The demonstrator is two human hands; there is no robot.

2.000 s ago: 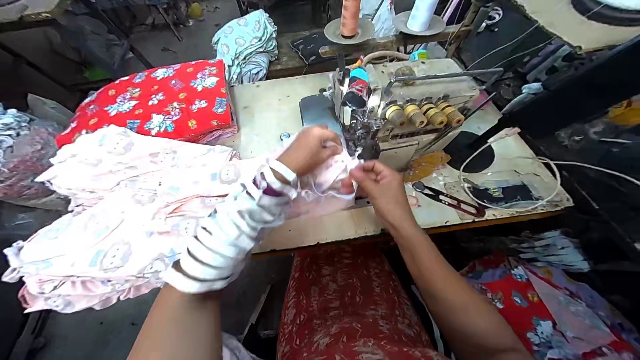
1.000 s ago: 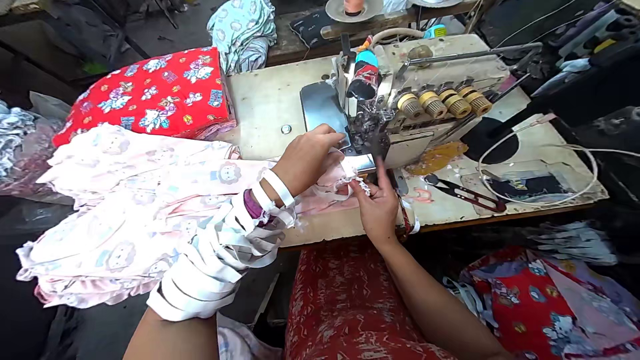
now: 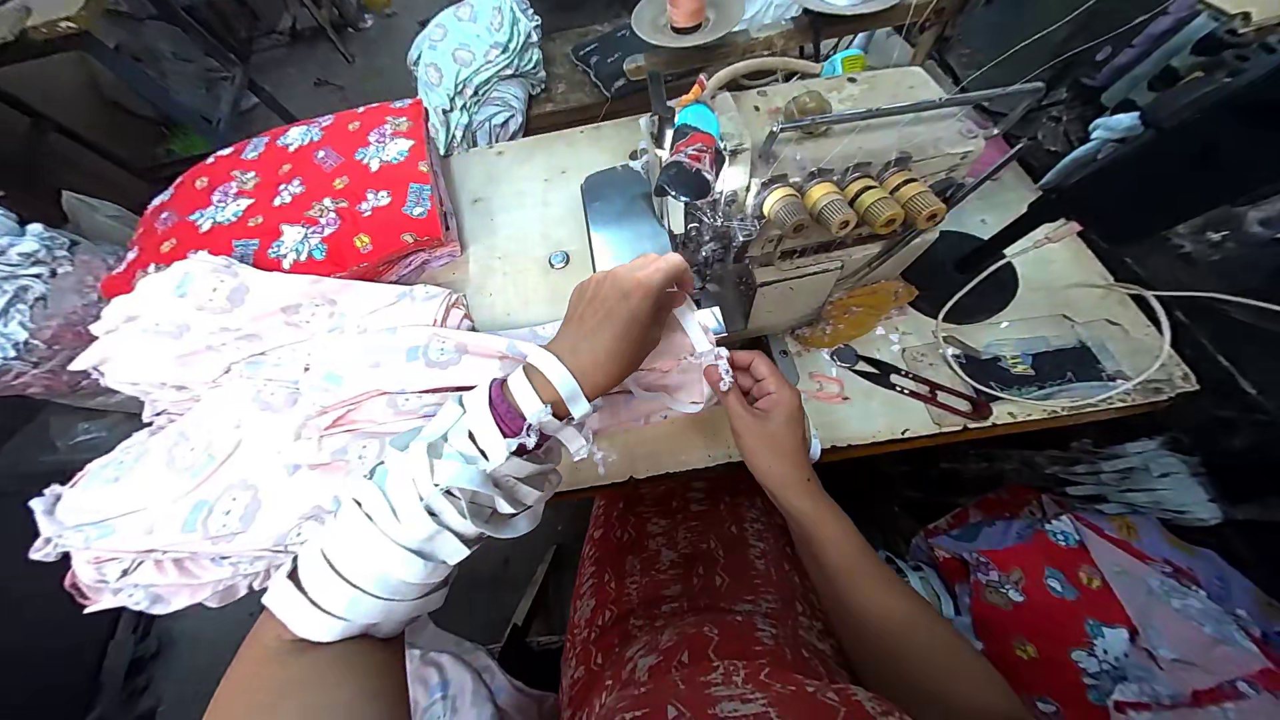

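My left hand (image 3: 625, 315) is closed on a white elastic band (image 3: 692, 328) just in front of the needle area of an overlock sewing machine (image 3: 790, 270). Between my thumb and fingers, my right hand (image 3: 765, 405) pinches the gathered, overlocked edge of a pale pink fabric piece (image 3: 665, 375). The piece lies between both hands at the table's front edge. Many loops of white elastic (image 3: 390, 540) wrap my left forearm. Pink printed garments (image 3: 250, 400) spread over the table to the left. My left fingertips are partly hidden.
Folded red printed fabric (image 3: 300, 200) is stacked at the back left, with a light blue printed bundle (image 3: 475, 70) behind it. Thread snips (image 3: 915, 385) and a looped white cable (image 3: 940, 325) lie at the right. More red printed fabric (image 3: 1060, 590) sits below the table's right side.
My left hand has lifted back from the presser area, with the elastic now drawn up in it. The right hand stays at the fabric's edge.
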